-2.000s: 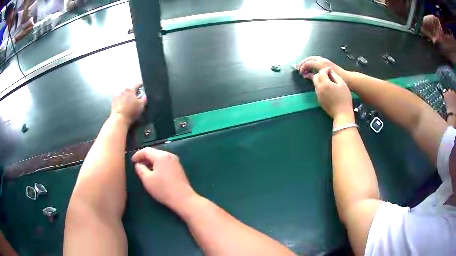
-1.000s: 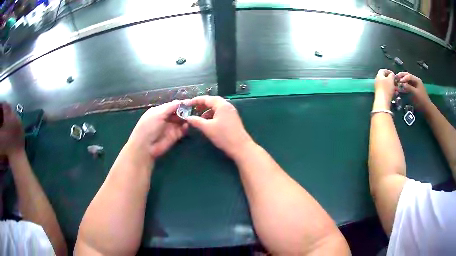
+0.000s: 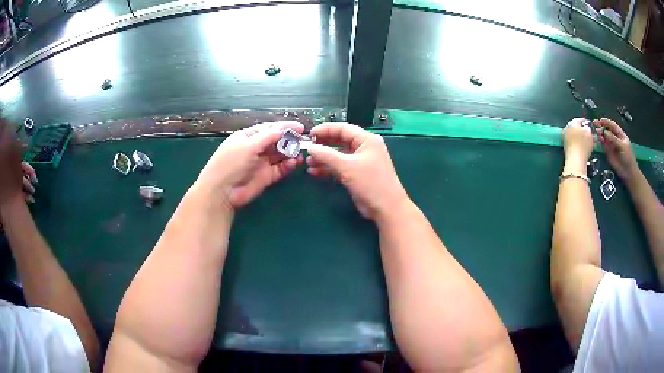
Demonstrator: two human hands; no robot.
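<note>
A small square silver case [image 3: 290,144] with a pale face is held between my two hands, above the back edge of the dark green bench [image 3: 306,277]. My left hand [image 3: 251,162] grips its left side with thumb and fingers. My right hand [image 3: 354,162] pinches at its right side; a small pale bit shows between the right thumb and fingers, and I cannot tell if it is part of the case. Several loose silver cases [image 3: 122,163] lie on the bench to the left of my hands.
A dark conveyor belt [image 3: 175,91] runs beyond the bench, with small units [image 3: 272,70] spaced along it. A green post [image 3: 370,62] stands at its edge. A green tray [image 3: 49,146] is far left. Neighbours' arms are at left and right [image 3: 575,226].
My left hand came back from the belt by the post, and both hands met on a silver case. Since then the case has turned and shows its pale face. The view has shifted left.
</note>
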